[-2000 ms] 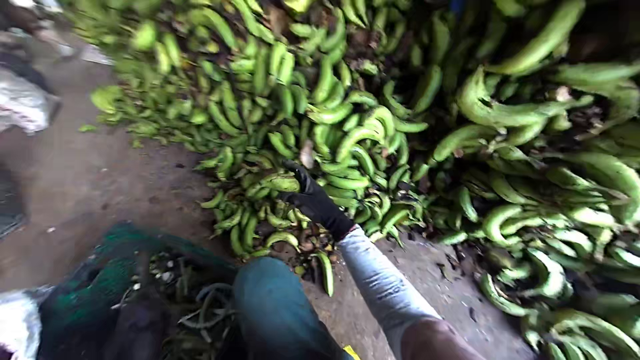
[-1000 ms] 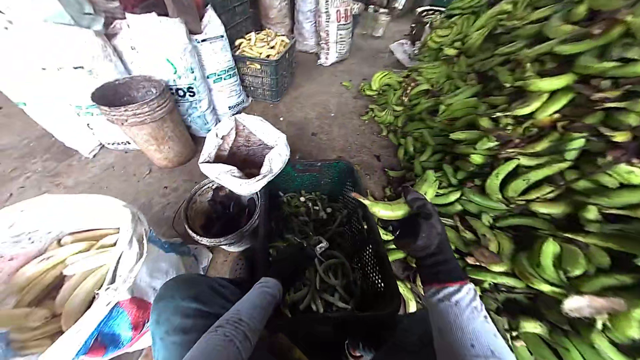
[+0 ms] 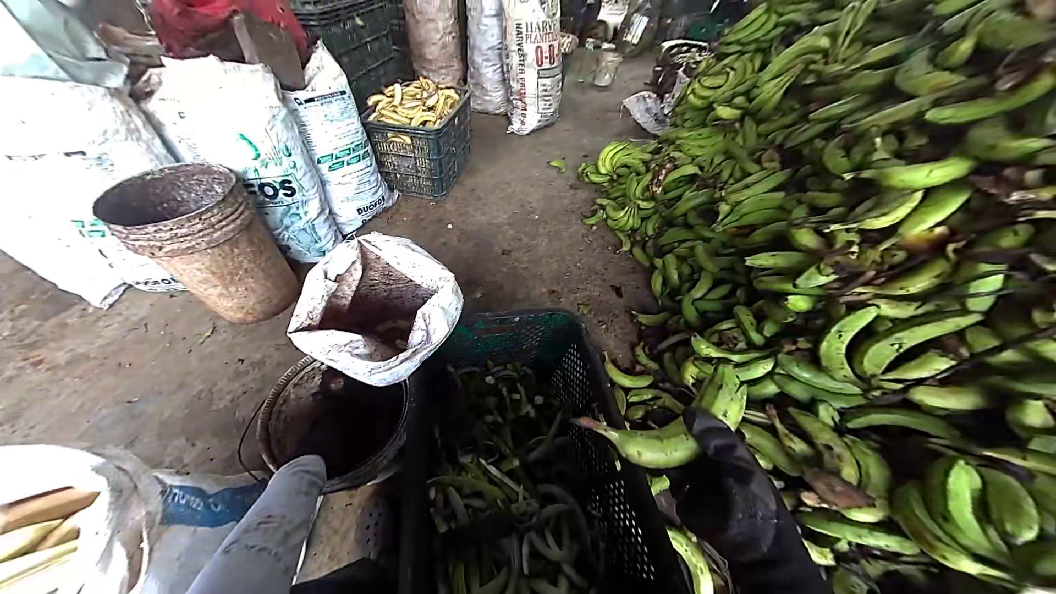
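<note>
My right hand (image 3: 730,495), in a black glove, grips green plantains (image 3: 656,445) over the right rim of a dark plastic crate (image 3: 528,326); one plantain's stem end points left. A large heap of green plantains (image 3: 874,247) lies beside and beyond that hand. Green peel strips (image 3: 520,511) lie in the crate. My left forearm, in a grey sleeve (image 3: 264,528), reaches to a round bucket (image 3: 276,412) left of the crate. My left hand is lost in the bucket's dark interior, so its fingers and anything in them cannot be made out.
An open white sack (image 3: 445,309) stands behind the bucket. Farther left are a dirty empty-looking pail (image 3: 247,264) and full white sacks (image 3: 264,148). A crate of peeled plantains (image 3: 421,153) stands at the back. Another sack (image 3: 136,495) with pale plantains is at lower left.
The view has swung left from the heap since the oldest frame. My left hand has moved left from over the crate to the bucket. My right hand still holds green plantain.
</note>
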